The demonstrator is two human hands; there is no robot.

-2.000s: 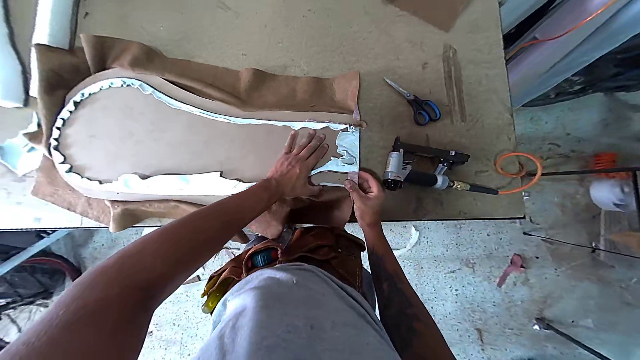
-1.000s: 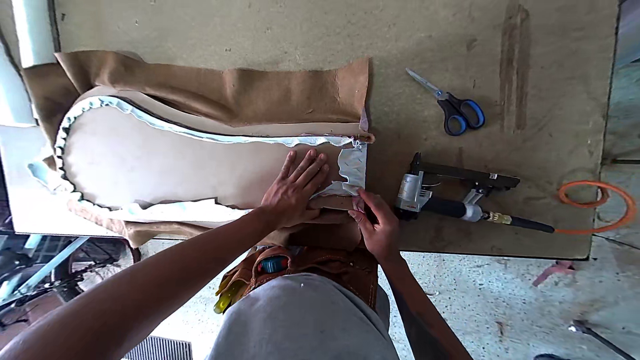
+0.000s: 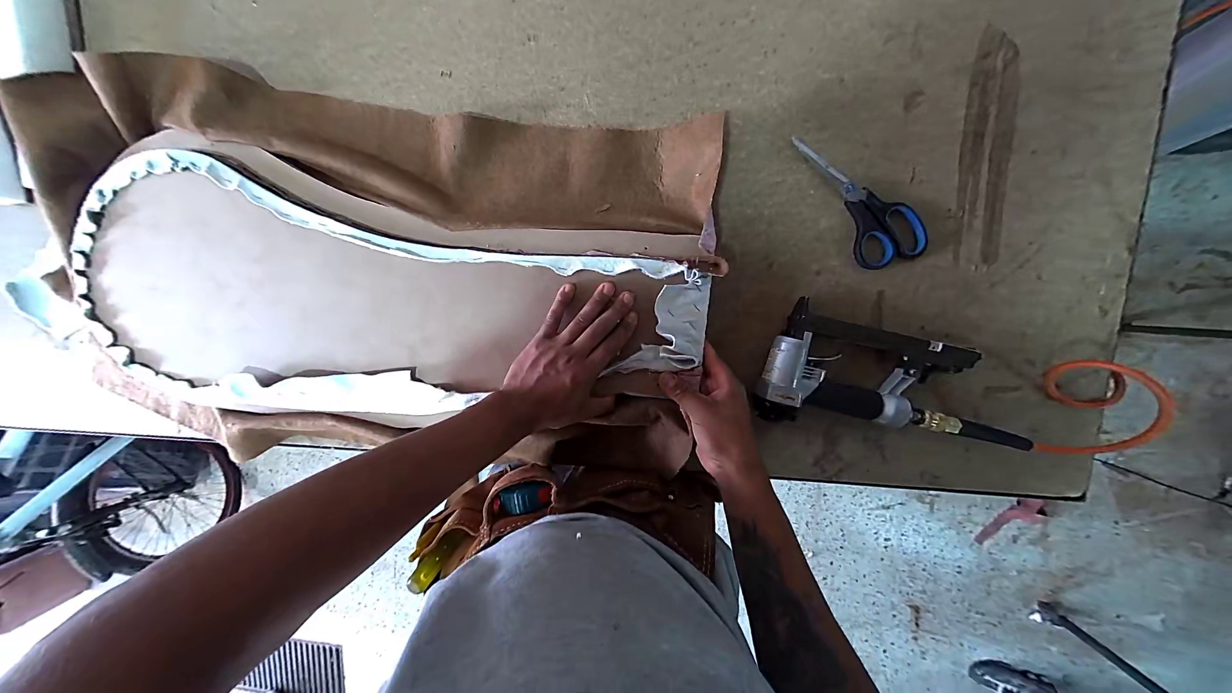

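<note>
A long padded panel (image 3: 366, 298), rounded at its left end, lies on the workbench with brown leather (image 3: 539, 173) spread around it. White fabric (image 3: 683, 313) is folded over its edge and gathered along the curve. My left hand (image 3: 573, 361) rests on the panel near its right end, fingers spread. With thumb and fingers my right hand (image 3: 707, 399) pinches the leather at the panel's lower right corner. To the right of that hand lies a pneumatic stapler (image 3: 837, 371). Scissors (image 3: 871, 217) with black and blue handles lie above the stapler.
An orange coiled air hose (image 3: 1160, 404) runs from the stapler past the workbench's right edge (image 3: 1121, 327). A brown leather tool pouch (image 3: 626, 500) hangs at my waist, close to the bench's front edge. A bicycle wheel (image 3: 159, 496) stands below left.
The view has shifted closer to the bench. My left hand stays flat on the panel, and my right hand remains at its lower right corner.
</note>
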